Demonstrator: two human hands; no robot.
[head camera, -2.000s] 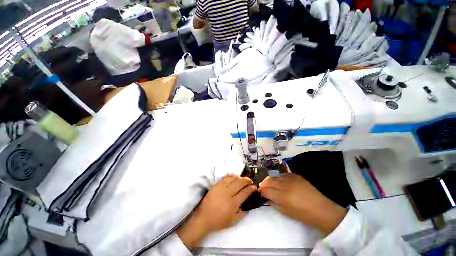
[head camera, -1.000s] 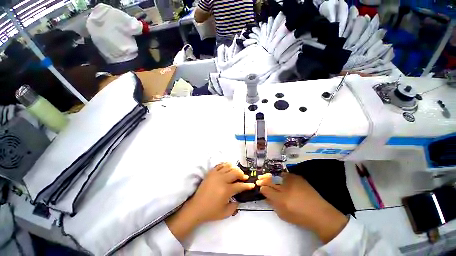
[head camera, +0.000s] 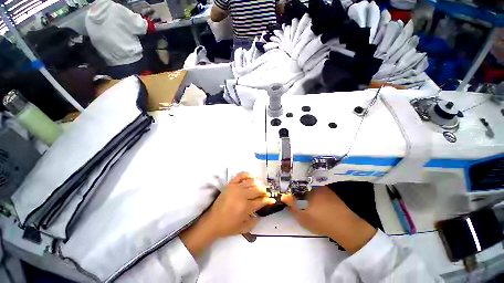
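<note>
The small black fabric piece lies under the presser foot, lit yellow. My left hand presses on it from the left, fingertips beside the foot. My right hand has its fingertips at the piece just right of the foot, partly behind the small block there. The white garment panel with a thin dark edge lies left of the needle and reaches under my left hand. The stack of black pieces lies right of my right hand against the white sewing machine.
Folded stacked panels with black edges lie at left. A bottle stands far left. Pens and a smartphone lie at right. Fanned bundles sit behind the machine. Two people are in the background.
The view has shifted slightly. Both hands have stayed close around the foot; less of the black piece shows in front of it. My right hand's fingers are now more bent beside the foot.
</note>
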